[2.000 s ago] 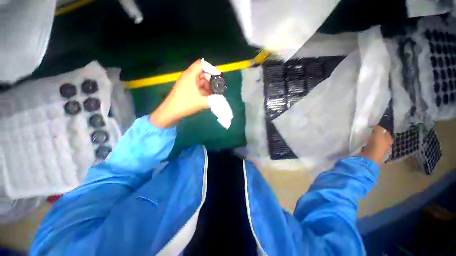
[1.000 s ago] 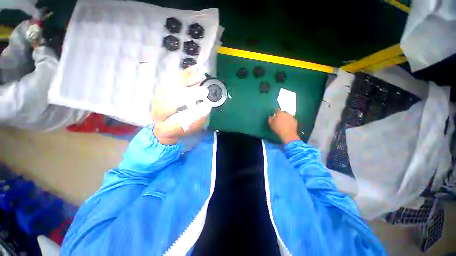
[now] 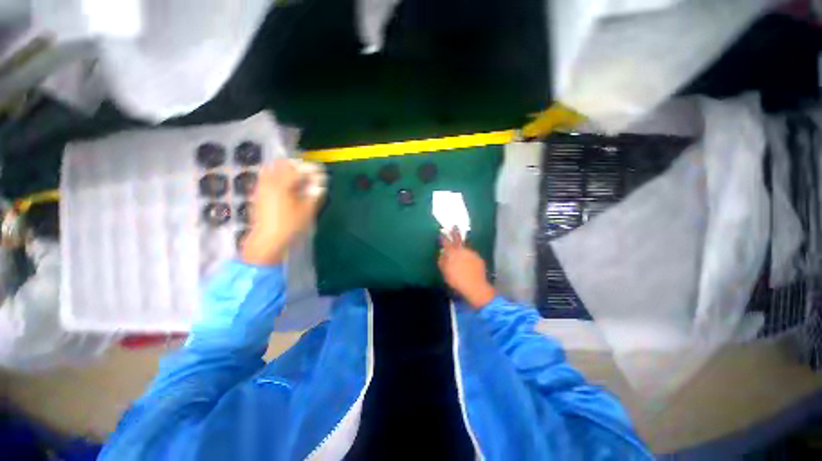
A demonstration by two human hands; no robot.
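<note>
Several small black round parts (image 3: pixel 406 196) lie on the green surface (image 3: pixel 360 248). My right hand (image 3: pixel 464 261) has its fingertips at the lower edge of a small white piece, cloth or paper (image 3: pixel 450 211), and seems to pinch it there. My left hand (image 3: pixel 281 205) is blurred at the right edge of the white tray (image 3: pixel 126 234). A small pale thing shows at its fingertips; what it holds cannot be told. Black round parts (image 3: pixel 214 185) sit in the tray's right-hand columns, some partly hidden by my left hand.
A yellow bar (image 3: pixel 415 145) runs along the far edge of the green surface. A shiny black tray (image 3: pixel 563 216) lies at the right, partly under white sheets (image 3: pixel 658 243). White sheets (image 3: pixel 180 54) hang above. A white sleeve (image 3: pixel 36 302) shows at the far left.
The camera view has shifted. My left hand has moved from over the green surface to the tray's edge; the ringed round part it held no longer shows. My right hand stays by the white piece.
</note>
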